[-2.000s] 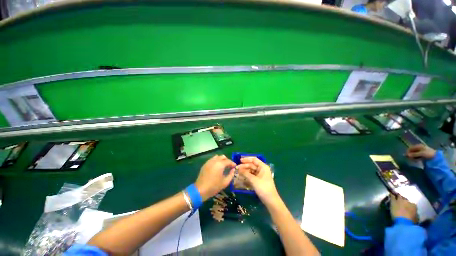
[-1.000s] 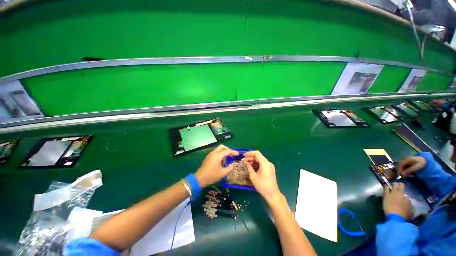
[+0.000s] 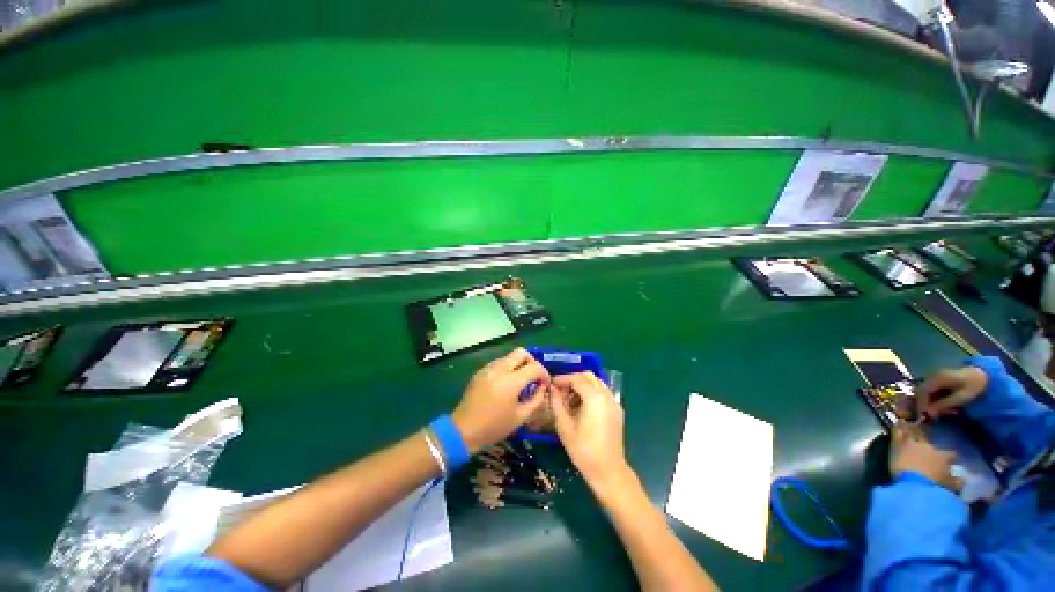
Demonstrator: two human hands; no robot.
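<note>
My left hand [image 3: 501, 399], with a blue wrist strap [image 3: 449, 442], and my right hand [image 3: 588, 422] meet fingertip to fingertip over the blue parts bin [image 3: 575, 361]. Both pinch something too small to make out. Tan contents show in the bin beneath the fingers. A pile of small components [image 3: 504, 479], with pale ends and dark thin tails, lies on the bench just in front of the bin. A tablet assembly [image 3: 472, 322] with a greenish panel lies behind my hands.
Other tablets [image 3: 145, 356] lie along the dark-green bench. A crinkled clear bag [image 3: 110, 509] and white sheets [image 3: 388, 544] are at left. A pale sheet [image 3: 723, 474] and blue cord [image 3: 801, 516] are at right. A blue-sleeved person [image 3: 926, 520] works on another tablet at far right.
My hands parted slightly over the bin one second ago and now touch at the fingertips again. The neighbour's hands have moved slightly over their tablet.
</note>
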